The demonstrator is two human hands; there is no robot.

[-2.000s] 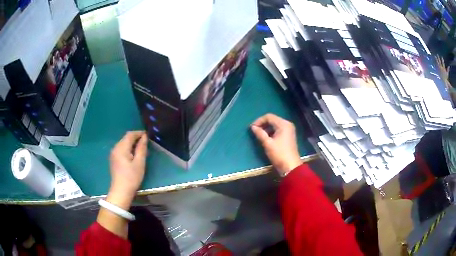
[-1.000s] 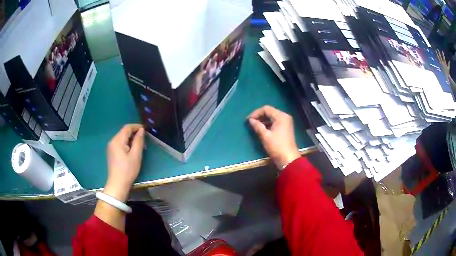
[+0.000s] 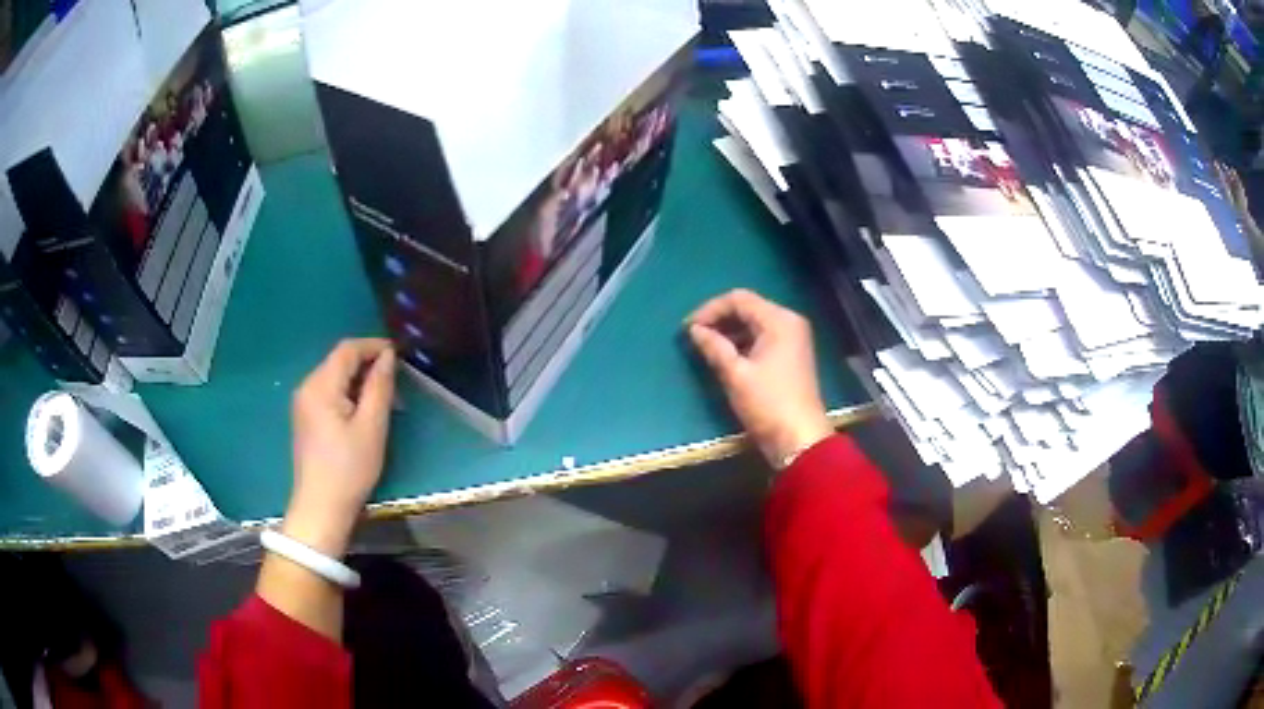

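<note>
A black printed carton [image 3: 423,277] with blue dots, a photo panel and raised white flaps stands upright on the bench, one corner toward me. My left hand [image 3: 343,423] rests beside its lower left side, fingers loosely curled; its fingertips are close to the carton, and contact is unclear. My right hand [image 3: 760,371] rests on the bench to the right, apart from the carton, thumb and index loosely curled with a gap between them. I see nothing held in either hand. The carton's inside is hidden and its top is cut off by the frame.
Similar cartons [image 3: 125,298] stand at the left. A white label roll [image 3: 83,454] lies at the left bench edge, its printed strip [image 3: 176,501] trailing over. A large pile of flat carton blanks [image 3: 991,263] fans out at the right. Clear plastic [image 3: 534,596] shows below the bench edge [image 3: 610,475].
The carton and the bench appear slightly higher in the view than two seconds ago. Both hands keep nearly the same pose, with nothing taken hold of or let go.
</note>
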